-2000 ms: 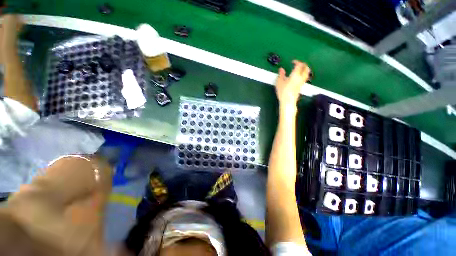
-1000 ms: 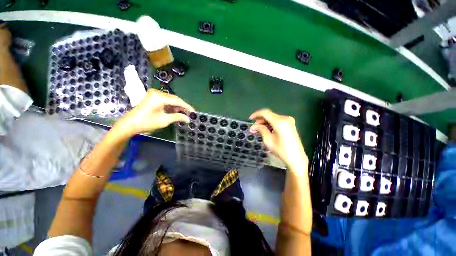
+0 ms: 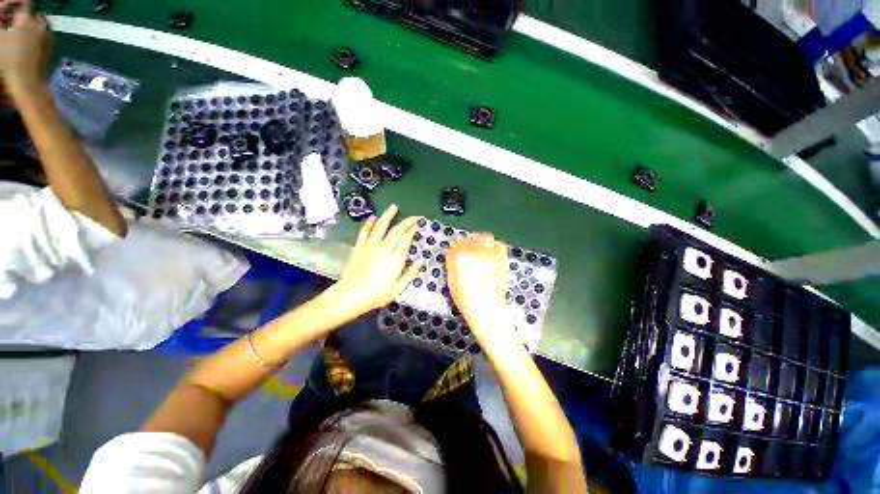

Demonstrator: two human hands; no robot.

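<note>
A clear blister tray of dark round discs (image 3: pixel 529 289) lies at the bench edge in front of me. My left hand (image 3: pixel 382 260) lies on its left part, fingers spread, gripping nothing that I can see. My right hand (image 3: pixel 478 270) is over the middle of the tray, fingers bunched and pointing down; whether it holds a disc is hidden. A black housing (image 3: pixel 453 200) sits just beyond the tray. More housings (image 3: pixel 359 204) lie to the left, beyond my left hand.
A second clear tray (image 3: pixel 183 178) at left carries black housings and a white wipe (image 3: pixel 318 189). A white-topped container (image 3: pixel 355 101) stands by a tan block (image 3: pixel 367 146). Black compartment tray (image 3: pixel 786 371) at right holds white pieces. Housings (image 3: pixel 482 117) lie on the green belt. Another person's arm (image 3: pixel 63 145) is at left.
My right hand came back from the belt to the clear tray. Both hands held the tray's far edge a second ago; now the left lies on it and the right is over its middle.
</note>
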